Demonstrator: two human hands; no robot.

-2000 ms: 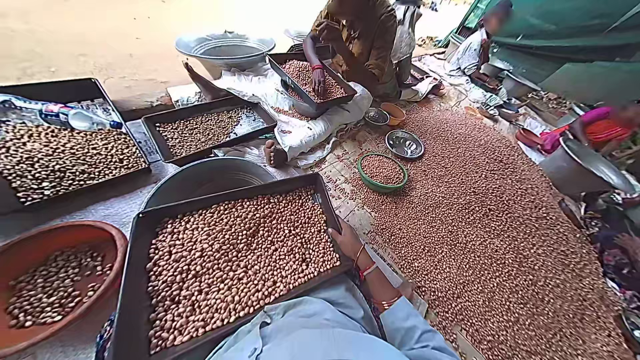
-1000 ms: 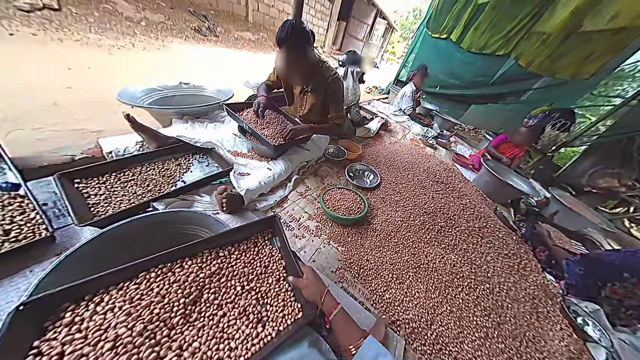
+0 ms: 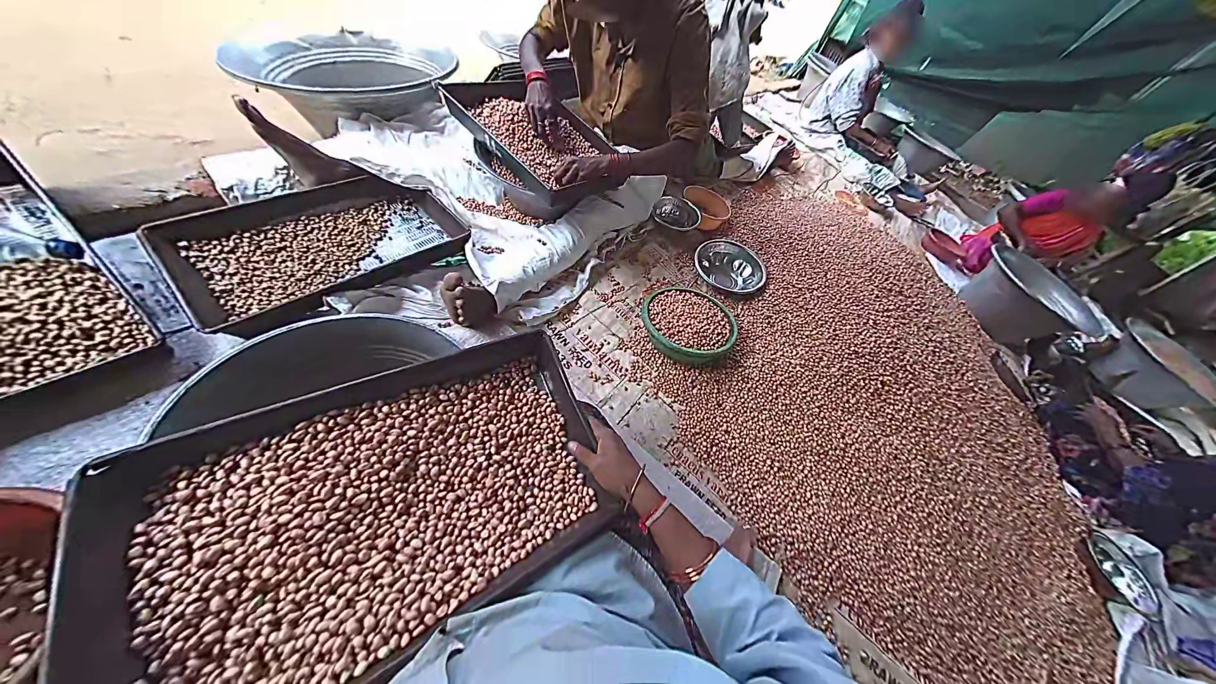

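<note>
A dark rectangular tray (image 3: 564, 404) full of brown nuts or seeds (image 3: 361, 513) lies across my lap, tilted. My right hand (image 3: 610, 464), with bracelets at the wrist, grips the tray's right edge, thumb on the rim. My left hand is out of the frame. Under the tray's far side stands a wide grey metal basin (image 3: 294, 356). To the right spreads a large heap of the same small brown nuts or seeds (image 3: 855, 408). A green bowl (image 3: 689, 325) filled with them stands at the heap's near left edge.
Opposite, a co-worker (image 3: 646, 76) handles nuts in a tilted tray (image 3: 532, 142). More trays (image 3: 304, 256) lie to the left, and a reddish-brown bowl (image 3: 28, 522) at the lower left. Steel bowls (image 3: 730, 266) stand by the heap. Other people and large metal pots (image 3: 1026, 294) are on the right.
The view has swung down and left again after rising. The co-worker's hands have moved within the tilted tray. My right hand keeps its hold on the tray's right edge.
</note>
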